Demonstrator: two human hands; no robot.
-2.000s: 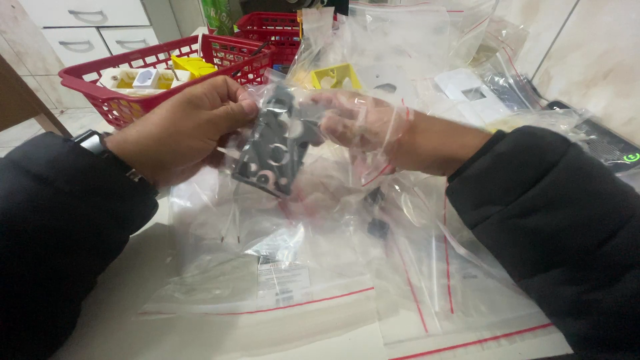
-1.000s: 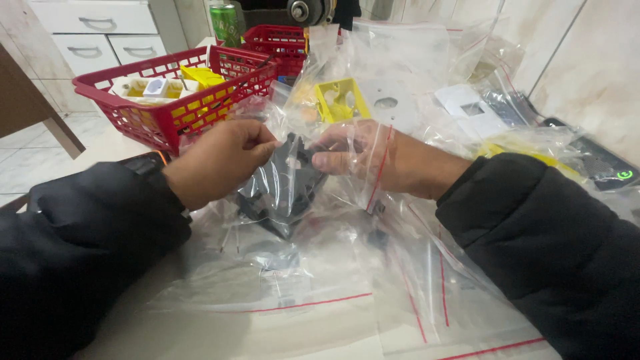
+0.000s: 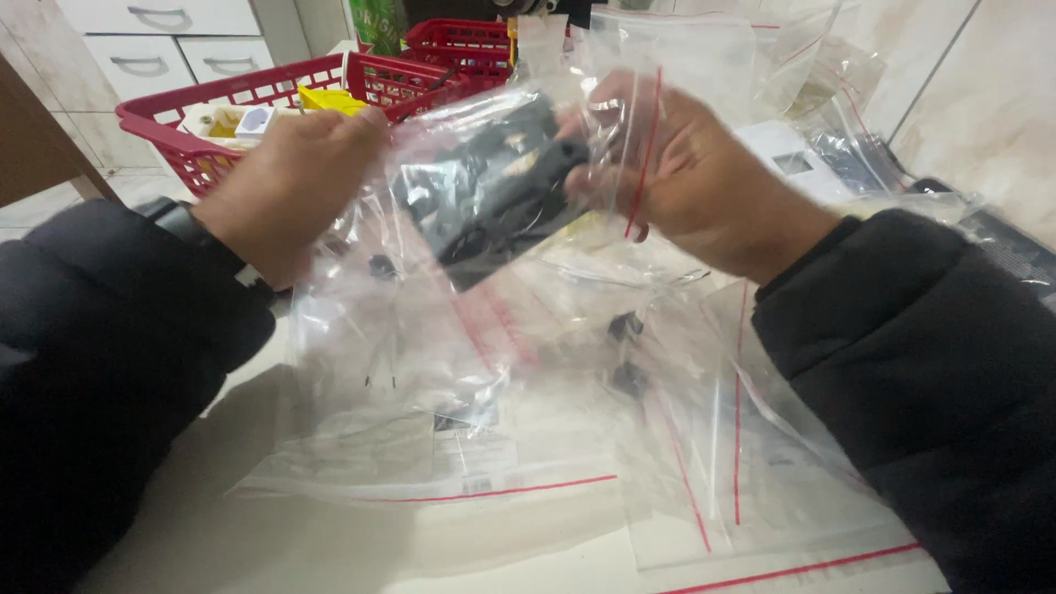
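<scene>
A black plastic part (image 3: 495, 186) with several rounded cut-outs is inside a clear zip bag with a red stripe (image 3: 646, 153), held up above the table. My left hand (image 3: 301, 177) is closed at the bag's left edge, somewhat blurred. With its fingers and thumb, my right hand (image 3: 668, 169) grips the bag and the part's right end through the film. Beneath lie more clear zip bags (image 3: 388, 445) with red seal lines; one has a printed label (image 3: 474, 450) inside, and small dark pieces (image 3: 627, 351) show among them.
A red plastic basket (image 3: 157, 124) at the back left holds white socket-like parts (image 3: 257, 122) and a yellow piece (image 3: 330, 101). Behind it stand a second red basket (image 3: 458, 37) and a green can (image 3: 377, 25). Bagged items and a dark device (image 3: 990, 231) lie at the right.
The bagged black part is now tilted and raised between my hands, where it hung lower a second ago. My left hand has moved away from my right, toward the bag's left edge.
</scene>
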